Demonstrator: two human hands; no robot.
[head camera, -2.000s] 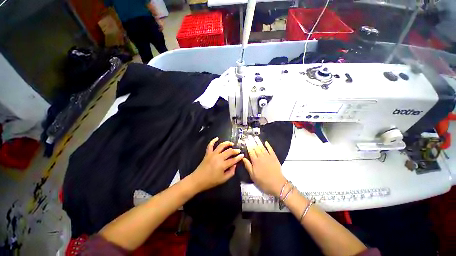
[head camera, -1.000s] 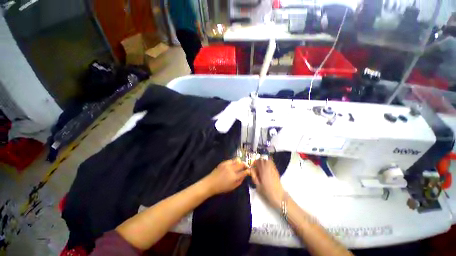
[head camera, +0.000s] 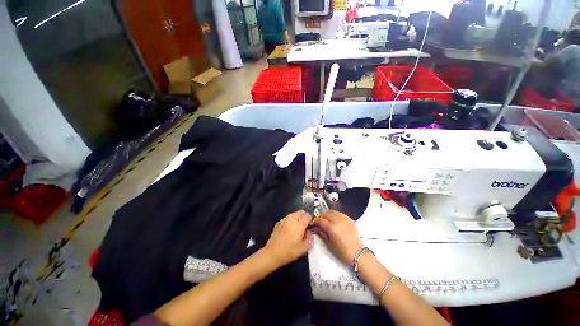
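Observation:
A large black garment body (head camera: 191, 210) lies over the left of the white machine table and hangs off its front. A smaller black panel (head camera: 353, 202) shows under the arm of the white sewing machine (head camera: 407, 156). My left hand (head camera: 292, 234) and my right hand (head camera: 337, 232) meet just in front of the presser foot (head camera: 317, 201), fingertips together, pinching the black fabric edge. The exact layers between the fingertips are hidden.
A measuring tape (head camera: 432, 286) runs along the table's front edge. A pale trough (head camera: 254, 114) with dark cloth is behind the machine. Red crates (head camera: 277, 85) and another machine table (head camera: 356, 51) stand beyond. A person (head camera: 271, 25) stands at the back.
The view has tilted up, showing more of the room. My hands have moved from lying flat beside the needle to pinching the fabric edge in front of the foot.

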